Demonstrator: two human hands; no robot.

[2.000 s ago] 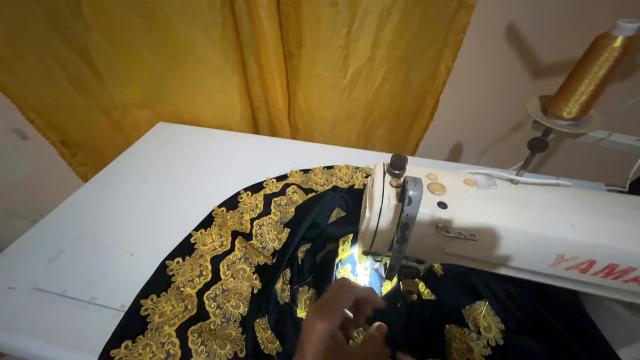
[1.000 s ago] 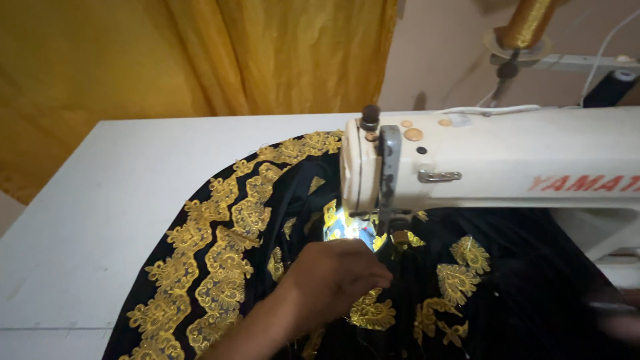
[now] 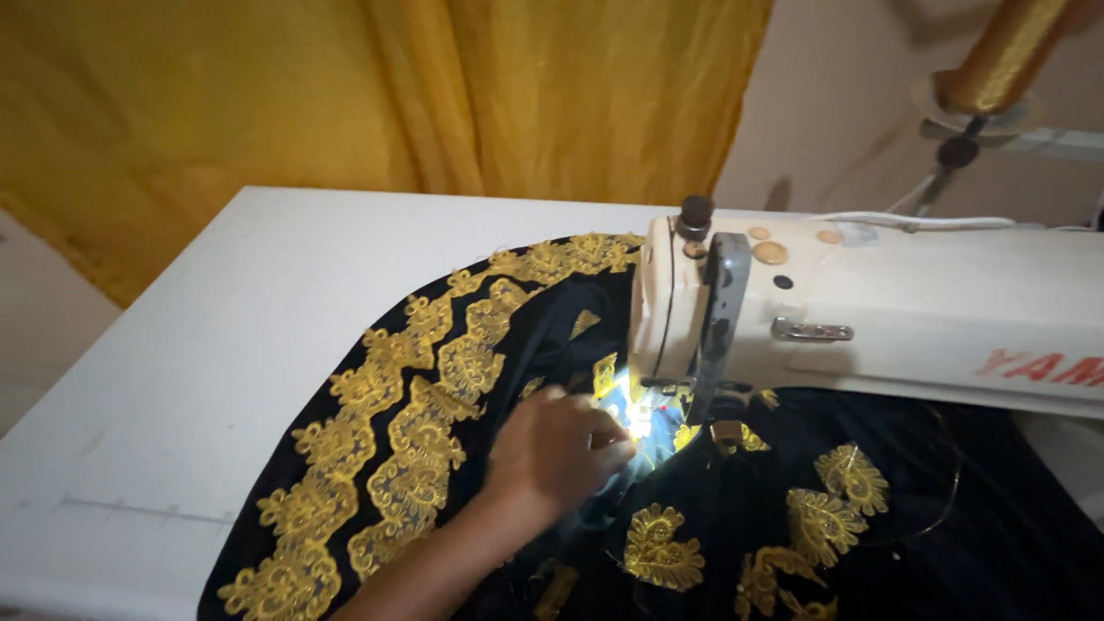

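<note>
Dark velvet-like fabric (image 3: pixel 535 319) with gold lace trim (image 3: pixel 423 448) along its curved edge lies under the head of a white Yamata sewing machine (image 3: pixel 906 302). My left hand (image 3: pixel 561 453) rests on the fabric just left of the brightly lit needle area, its thumb and fingertips brought together near the light. Blur and glare hide whether anything is pinched between them. Gold floral appliqués (image 3: pixel 664 548) lie on the fabric, right of and below the hand. The needle itself cannot be made out. My right hand is out of view.
A white sewing table (image 3: pixel 216 345) carries the fabric and machine. Behind it hangs a yellow curtain (image 3: pixel 388 103). A cone of gold thread (image 3: pixel 1000 60) sits on a stand at the upper right, and a white cable (image 3: pixel 914 222) runs behind the machine arm.
My left hand has shifted left from close by the needle area. A blurred patch, perhaps my right hand, at the lower right edge one second ago no longer shows.
</note>
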